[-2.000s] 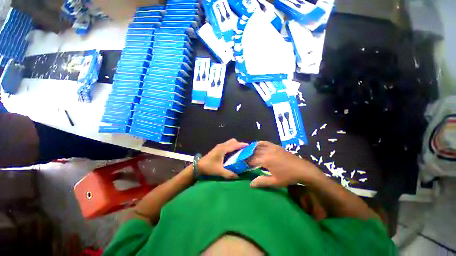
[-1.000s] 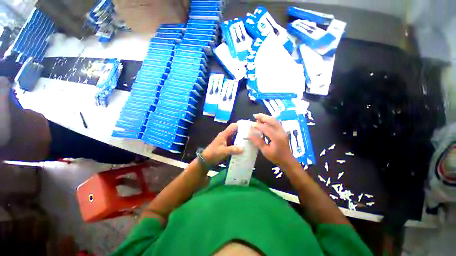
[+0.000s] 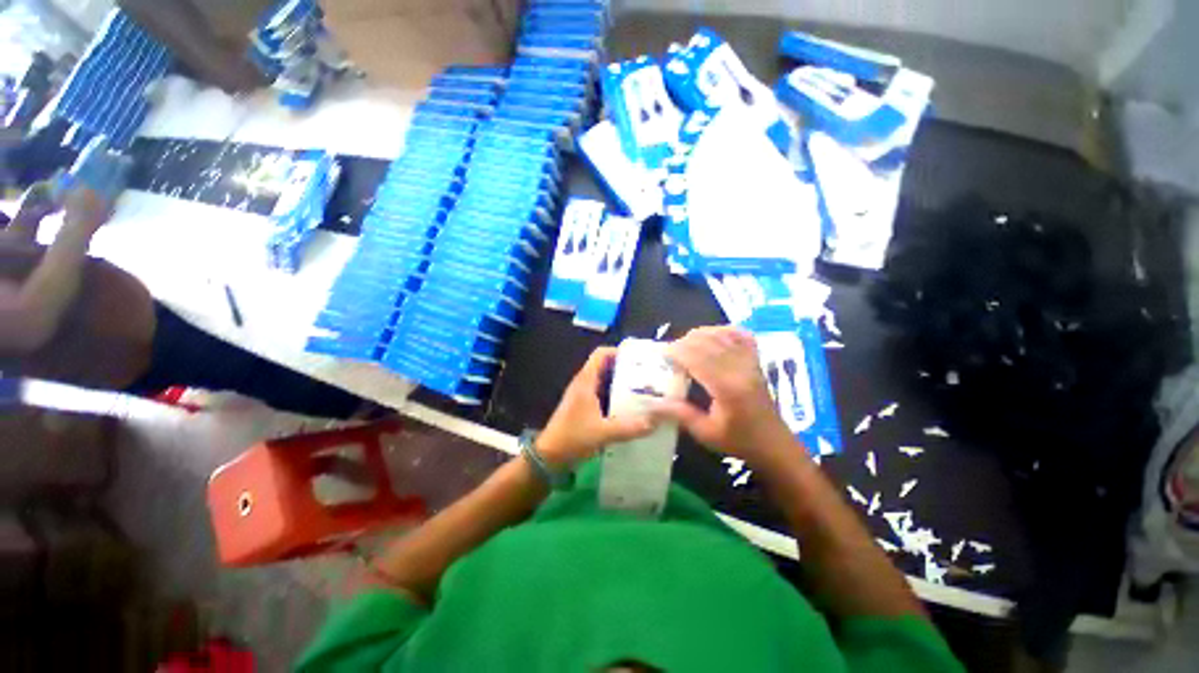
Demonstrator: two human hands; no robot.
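A slim retail box stands between my hands close to my body, its white printed back facing up. My left hand holds its left side, with a bracelet on the wrist. My right hand is at the box's upper right end, its fingers bent over the top. Whether anything is inside the box cannot be seen. Two boxes with black cable pictures lie on the black surface beyond my hands.
Tight rows of filled boxes stand at the left. Flat cartons lie loosely ahead. A black cable pile is at the right, white scraps nearer. An orange stool stands lower left. Another person's arm is at the left edge.
The box was turned from blue side up to white back up. Since then my right hand has closed over its top end. The other person's hand has come into view at the left.
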